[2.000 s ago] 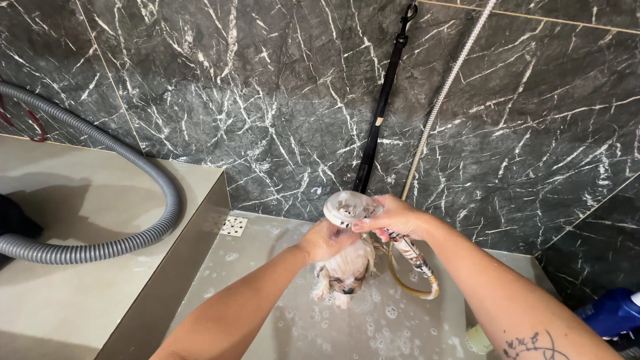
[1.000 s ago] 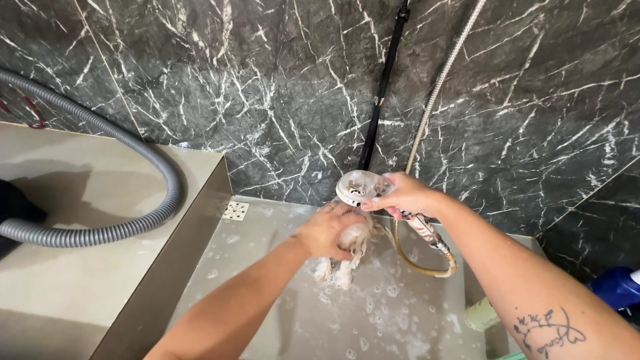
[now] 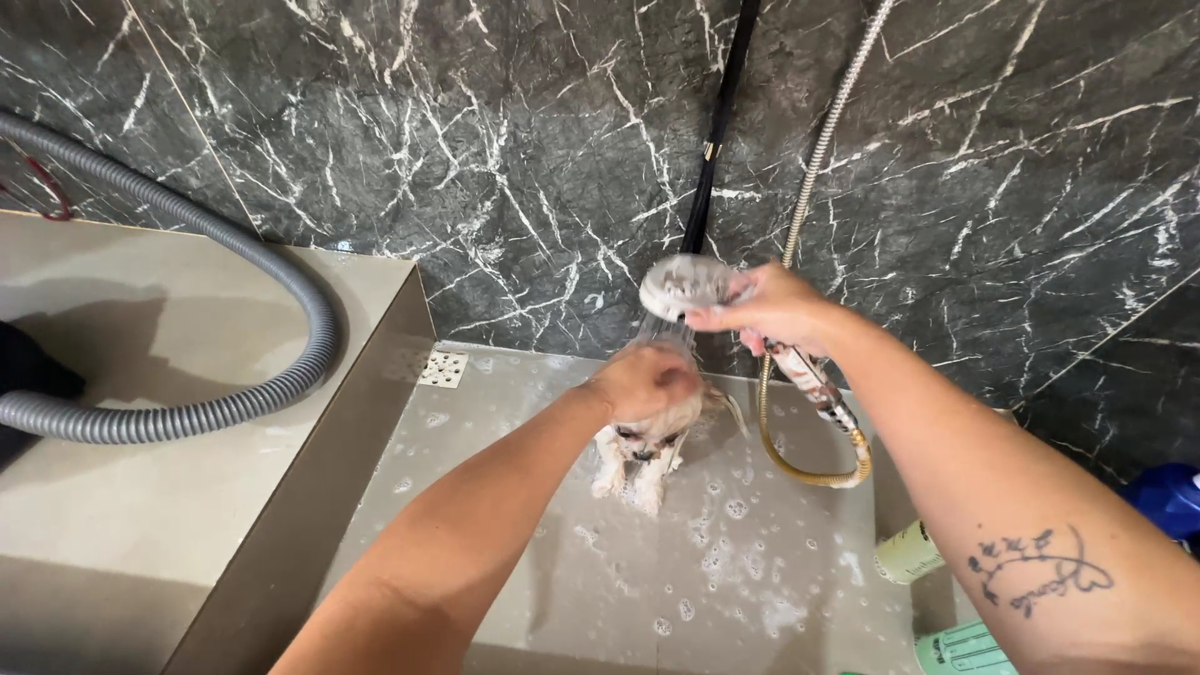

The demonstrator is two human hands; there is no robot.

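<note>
A small wet light-coloured dog stands on the tiled floor of a wash basin, its face and front legs showing below my left hand. That hand rests on top of the dog's head, fingers partly hidden. My right hand grips a hand shower just above and to the right, and water runs from it onto my left hand and the dog. From the shower's handle a metal hose loops down and back up along the wall. A black strap hangs behind the shower head; its lower end is hidden.
On the left, a grey corrugated hose lies on a raised tiled ledge. A perforated drain cover sits at the basin's corner. Pale green bottles and a blue container stand at the right. Suds dot the basin floor.
The dog's face, hidden under my left hand one second ago, shows again. Water now visibly streams from the shower head. The view has shifted somewhat.
</note>
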